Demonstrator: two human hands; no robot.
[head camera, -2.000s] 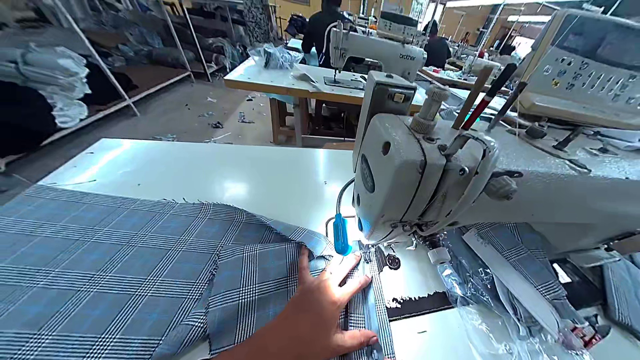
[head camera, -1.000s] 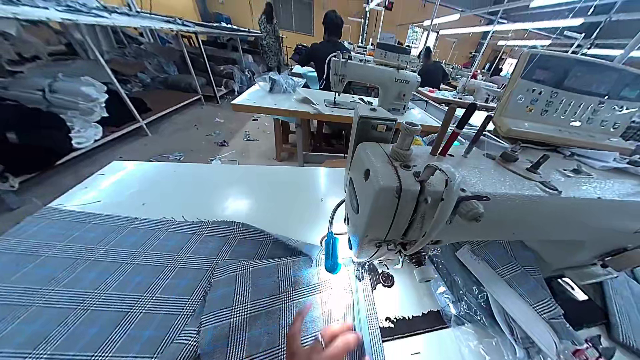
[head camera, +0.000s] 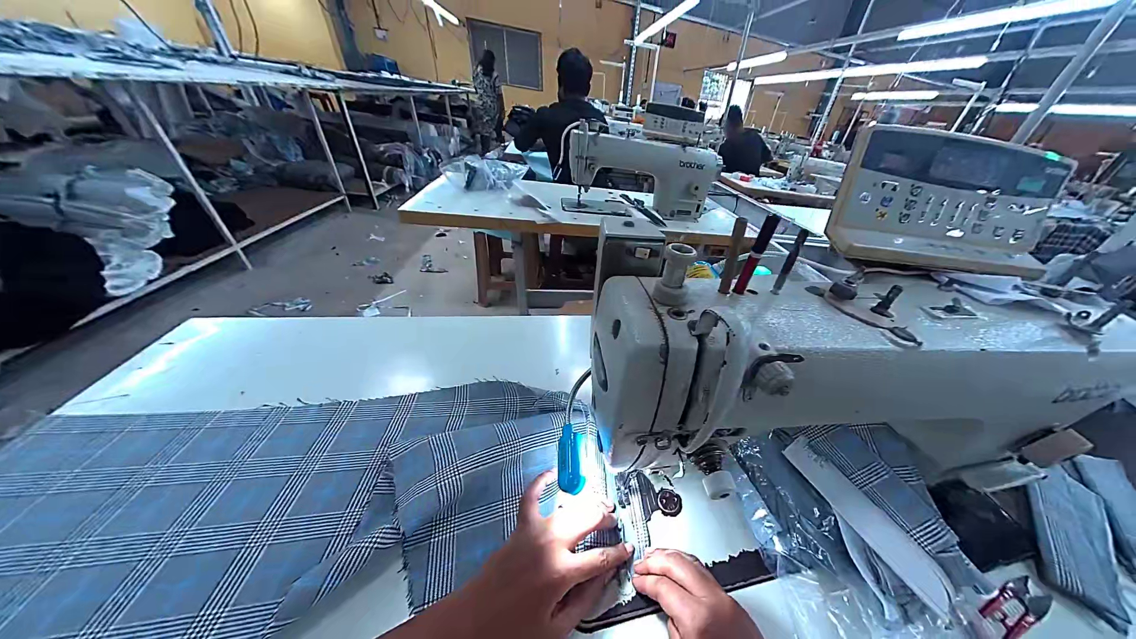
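Observation:
Grey plaid fabric (head camera: 266, 497) lies across the white table, its right edge beneath the head of a white sewing machine (head camera: 657, 373). My left hand (head camera: 568, 555) rests on the fabric just in front of the presser area, fingers spread, the index finger near the blue lamp (head camera: 570, 460) that lights the cloth. My right hand (head camera: 692, 595) touches the near end of the narrow fabric strip, its fingertips close to those of my left hand; whether it pinches the cloth is unclear. The needle is hidden.
Folded plaid pieces (head camera: 879, 479) and clear plastic lie right of the needle area, with red-handled snips (head camera: 1012, 608) nearby. A control panel (head camera: 950, 200) stands on the machine. Ahead is another sewing machine (head camera: 648, 169), with a person (head camera: 568, 111) behind it. Shelves (head camera: 337, 142) run along the left.
My right hand has come into view beside the left. My left hand, low at the frame edge one second ago, is now farther up the cloth. The view has tilted upward.

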